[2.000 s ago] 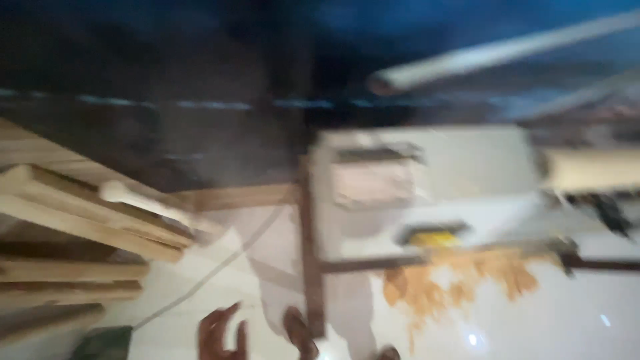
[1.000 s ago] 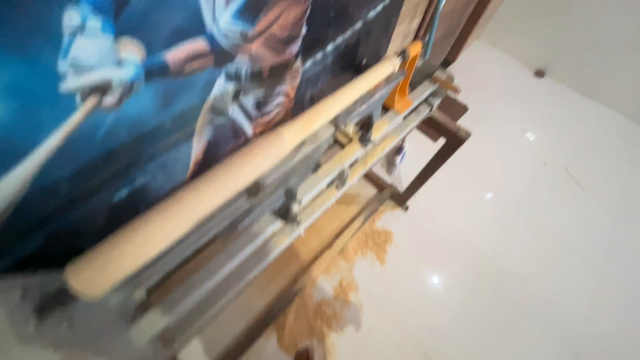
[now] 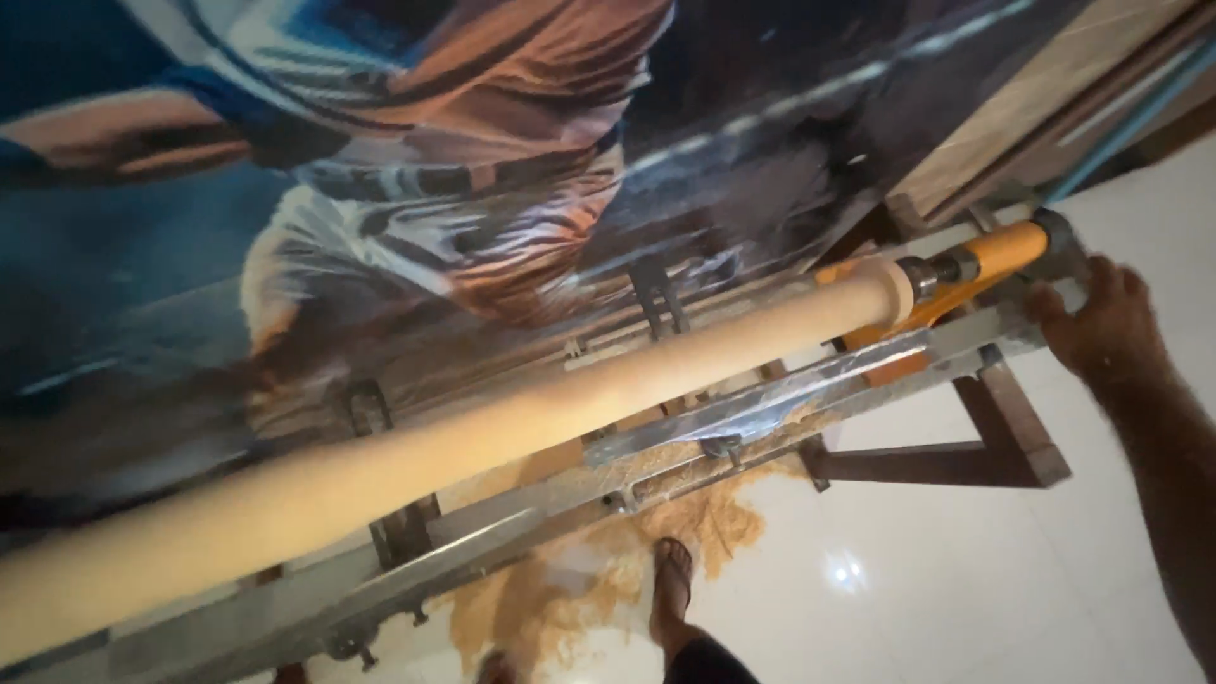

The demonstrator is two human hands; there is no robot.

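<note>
A turned wooden baseball bat (image 3: 532, 408) is mounted lengthwise on a wood lathe, its knob end against the metal live center (image 3: 920, 279). My right hand (image 3: 1102, 318) is at the tailstock end of the lathe, beside the dark handwheel (image 3: 1059, 237) behind the orange tailstock (image 3: 1007, 249). Its thumb and fingers are apart around the end of the machine; whether they touch the handwheel cannot be told. A long metal tool rest (image 3: 769, 389) runs along the near side of the bat. My left hand is out of view.
A large printed panel (image 3: 456, 190) showing a baseball player stands behind the lathe. The lathe bed (image 3: 285, 589) rests on a brown metal stand (image 3: 1007, 446). Wood shavings (image 3: 703, 518) lie on the glossy floor beneath. A foot (image 3: 673, 579) stands near them.
The view has swung a lot, from the workbench and wood pieces to the lathe and its tailstock end. My right hand has come into view beside the tailstock.
</note>
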